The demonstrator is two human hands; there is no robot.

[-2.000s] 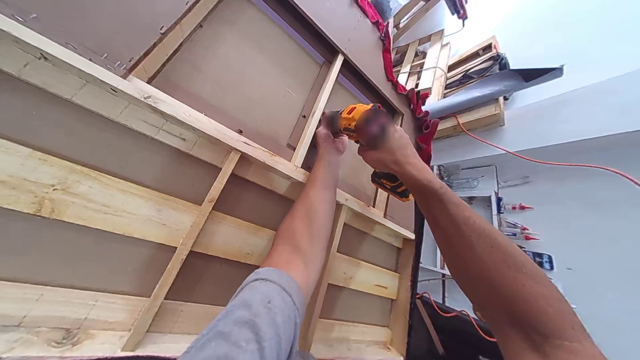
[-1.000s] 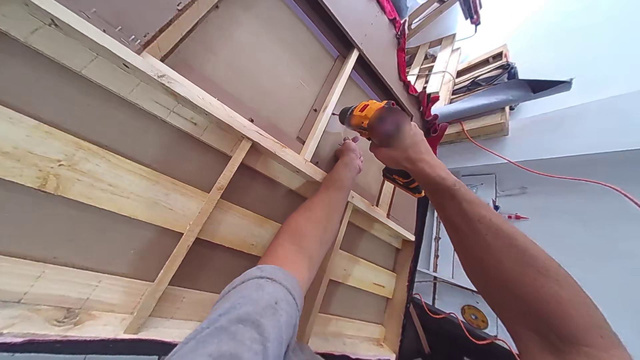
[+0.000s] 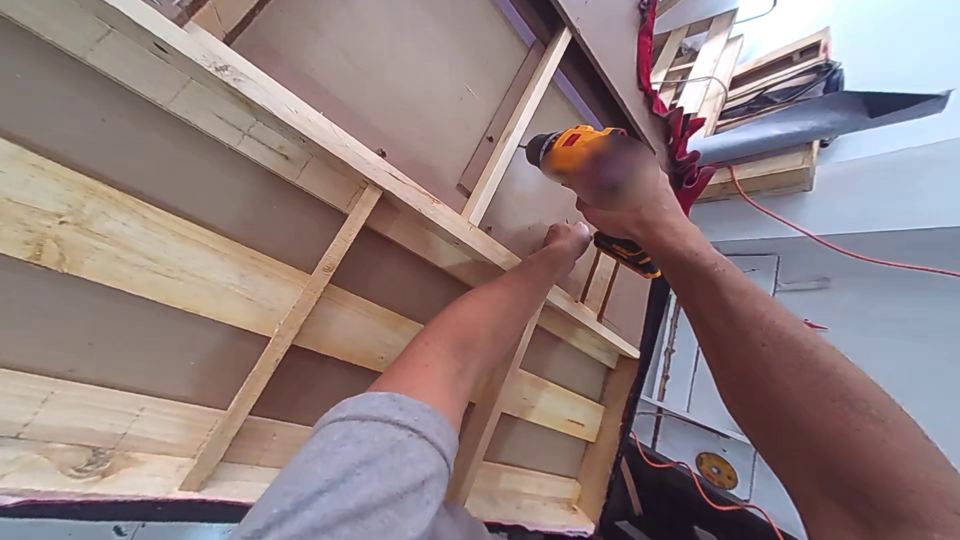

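Note:
My right hand (image 3: pixel 626 187) grips a yellow and black cordless drill (image 3: pixel 574 146), whose chuck points left with a thin bit at its tip. That bit is near a narrow wooden crosspiece (image 3: pixel 517 127) of the frame; whether it touches the wood cannot be told. Below the drill, my left hand (image 3: pixel 568 238) is loosely curled over the brown panel (image 3: pixel 517 199), just beyond the long wooden rail (image 3: pixel 322 139). A small screw-like tip seems to show at its fingers, too small to be sure. The drill's battery (image 3: pixel 626 253) hangs beneath my right hand.
Wooden slats (image 3: pixel 187 262) and crosspieces fill the frame at left. Gathered red fabric (image 3: pixel 686 161) runs along its right edge. Beyond are stacked wooden frames (image 3: pixel 780 172), a grey sheet (image 3: pixel 817 124), an orange cord (image 3: pixel 840 249) and a round yellow disc (image 3: pixel 716 470).
My left hand has come away from the drill's front end and now sits below it. The drill has moved away from the spot where the left hand was.

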